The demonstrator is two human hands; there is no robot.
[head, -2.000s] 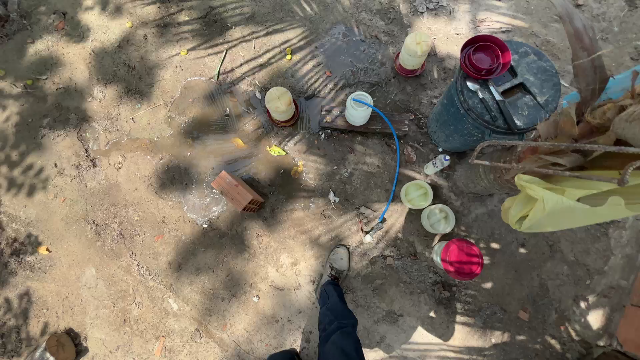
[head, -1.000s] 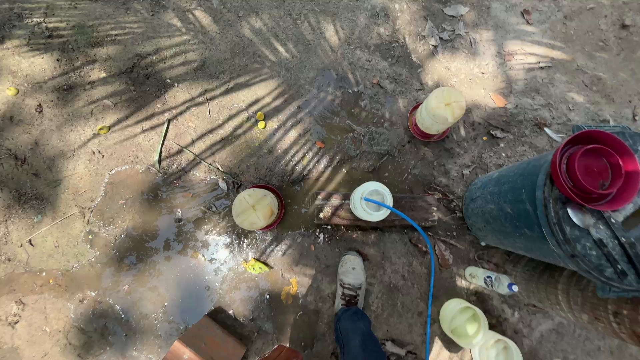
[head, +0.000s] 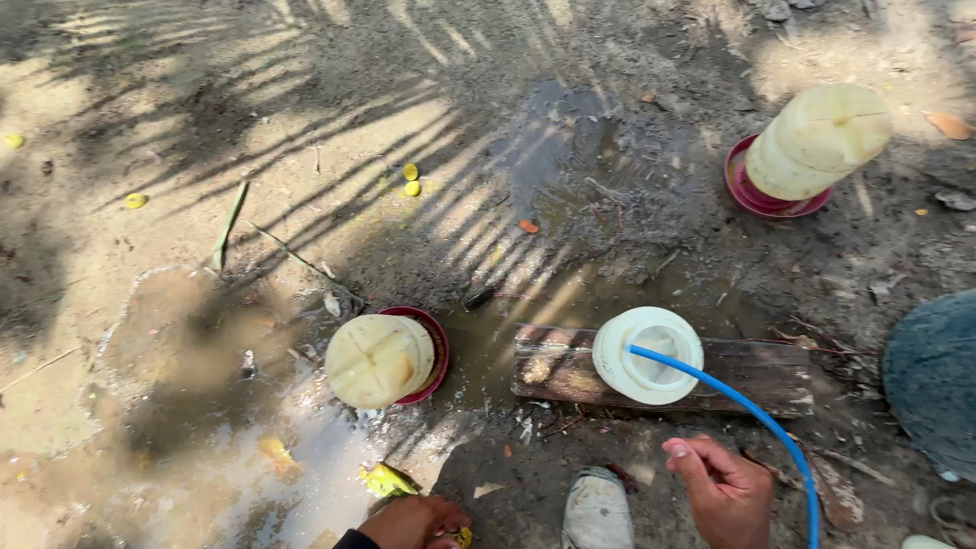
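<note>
My left hand [head: 418, 523] is low in the view, beside a yellow leaf [head: 387, 480] on wet ground; a bit of yellow shows at its fingertips, and whether it grips this is unclear. Curled and empty, my right hand [head: 724, 488] is just below an open white plastic container [head: 648, 374]. That container stands on a wooden plank [head: 564, 366], with the end of a blue hose [head: 732, 393] in its mouth. Left of it, an upturned plastic jug [head: 377, 360] sits in a red dish [head: 438, 351]. Another jug [head: 816, 141] stands tilted in a red dish [head: 743, 187] at upper right.
Muddy puddles [head: 252, 450] lie at lower left and around the plank. My shoe [head: 598, 507] is between my hands. A dark blue-green barrel [head: 934, 381] stands at the right edge. Small yellow fruits [head: 410, 171] and a green leaf strip [head: 231, 225] lie on the ground.
Both my hands have come into view at the bottom. The view has moved closer to the hose and container, and the bottle, bowls and brick seen earlier are out of frame.
</note>
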